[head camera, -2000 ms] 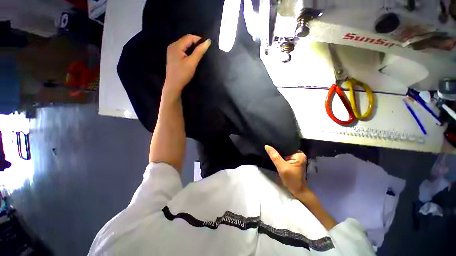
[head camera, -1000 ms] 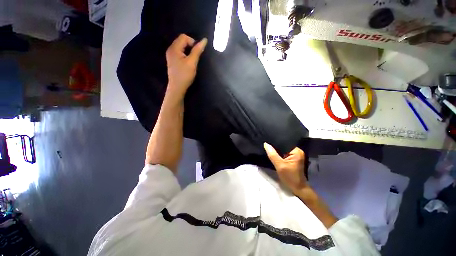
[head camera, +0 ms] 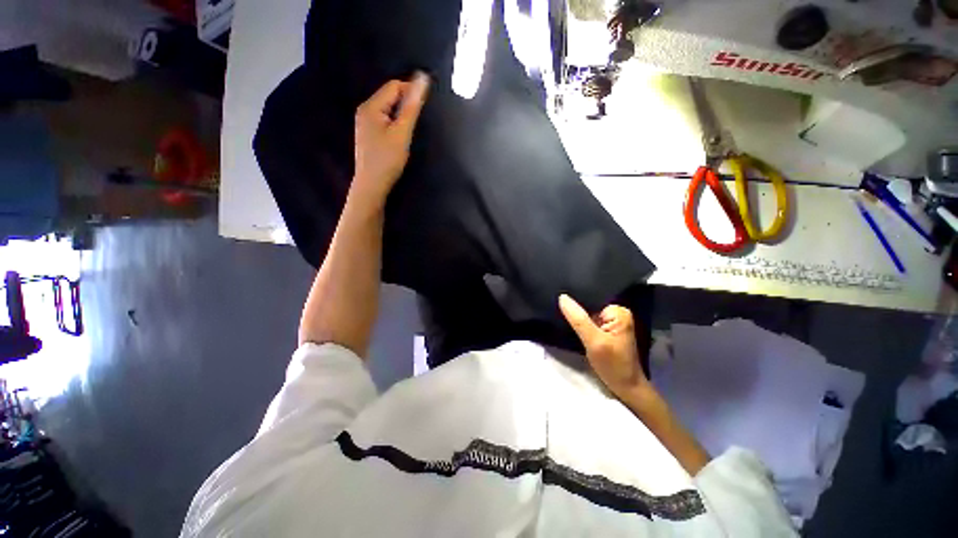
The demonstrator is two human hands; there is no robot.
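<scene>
The black garment lies over the left part of the white table, reaches up beside the needle area and hangs over the near edge toward the lap. My left hand pinches the cloth between thumb and fingertips, left of the bright white strip. My right hand grips the garment's near edge between thumb and curled fingers, at the table's front edge. A corner of the cloth points right, just above my right hand. The sewing machine stands at the top right, its needle area partly lost in glare.
Scissors with red and yellow handles lie right of the cloth. A ruler scale runs along the near table edge. Blue pens lie at the right. Pale cut pieces are below the table. A white garment covers the wearer's body.
The garment's right edge has spread outward into a flatter corner near my right hand. Both hands keep their grips with only slight shifts. The whole view has shifted a little.
</scene>
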